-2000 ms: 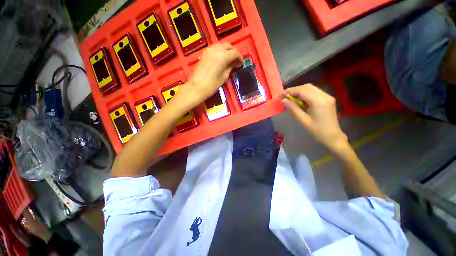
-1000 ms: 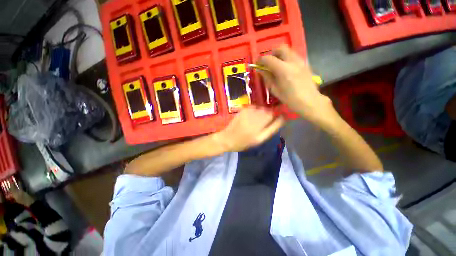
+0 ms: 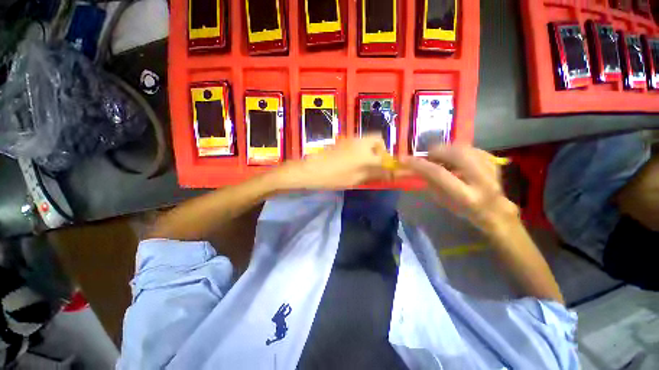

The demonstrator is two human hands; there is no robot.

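Observation:
The orange-red tray [image 3: 322,71] holds red device units in two rows. In the near row, three left units, such as this device unit [image 3: 264,130], have yellow masking film. The fourth unit [image 3: 376,115] shows a dark-green top edge without yellow; its lower part is hidden by my left hand. The rightmost near unit [image 3: 432,123] is silvery, without yellow. My left hand [image 3: 361,162], blurred, is at the tray's front edge, closed on a piece of yellow film [image 3: 391,165]. My right hand [image 3: 470,181] is beside it, holding a yellow stick [image 3: 500,160]; its fingertips nearly meet the left ones.
A clear plastic bag [image 3: 61,101] of dark parts lies left of the tray, with a grey cable loop [image 3: 155,123] and a white power strip [image 3: 42,195]. A neighbouring red tray [image 3: 542,65] is at the upper right. Another person's denim-clad leg [image 3: 585,188] is at the right.
The tray appears straighter and farther right in view. The fourth near unit has lost its yellow top film. My right hand has moved off the tray's units towards the front edge, beside my left hand.

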